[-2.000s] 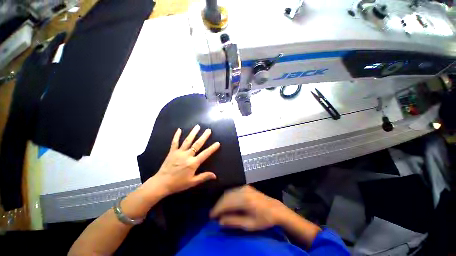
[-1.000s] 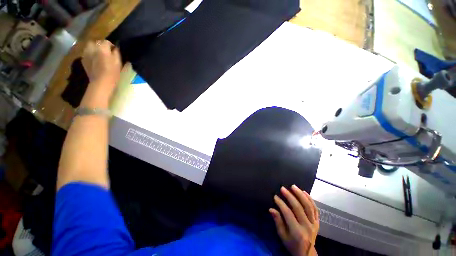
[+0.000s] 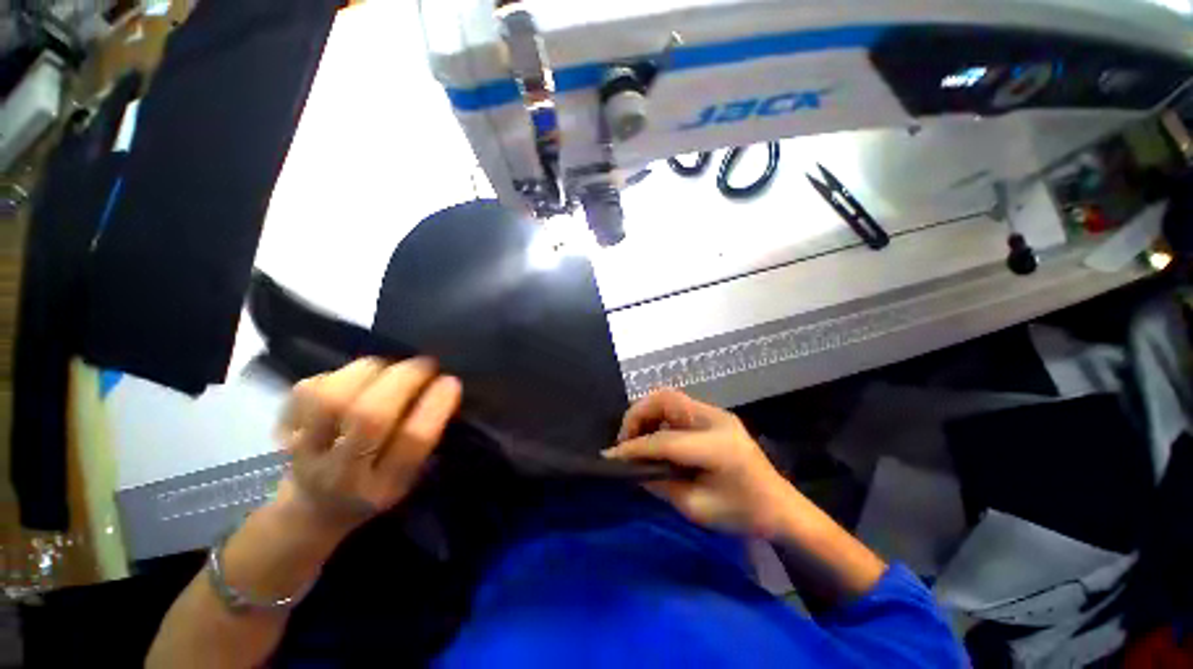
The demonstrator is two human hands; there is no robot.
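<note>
A black cut panel point(image 3: 491, 307) with a rounded far end lies flat on the white table, its far right edge at the bright light under the lockstitch sewing machine point(image 3: 785, 111). My left hand point(image 3: 366, 438) is closed on a narrow black cut piece point(image 3: 308, 320), slightly blurred, whose loose end sticks out to the left above the table. The piece runs across the near part of the panel to my right hand point(image 3: 700, 457), which pinches cloth between thumb and fingers. Whether my right fingers also hold the panel's edge cannot be told.
A stack of black cut panels point(image 3: 203, 196) lies at the left, with narrow cut pieces point(image 3: 52, 327) beside it. Thread snips point(image 3: 848, 207) and dark teal scissor rings point(image 3: 748, 170) lie beyond the printed ruler point(image 3: 772, 346). Grey, white and black offcuts point(image 3: 1034, 562) are heaped below right.
My left hand has come back from the far left pieces with a narrow black piece. My right hand has gone from resting on the panel to pinching cloth. The view has swung right.
</note>
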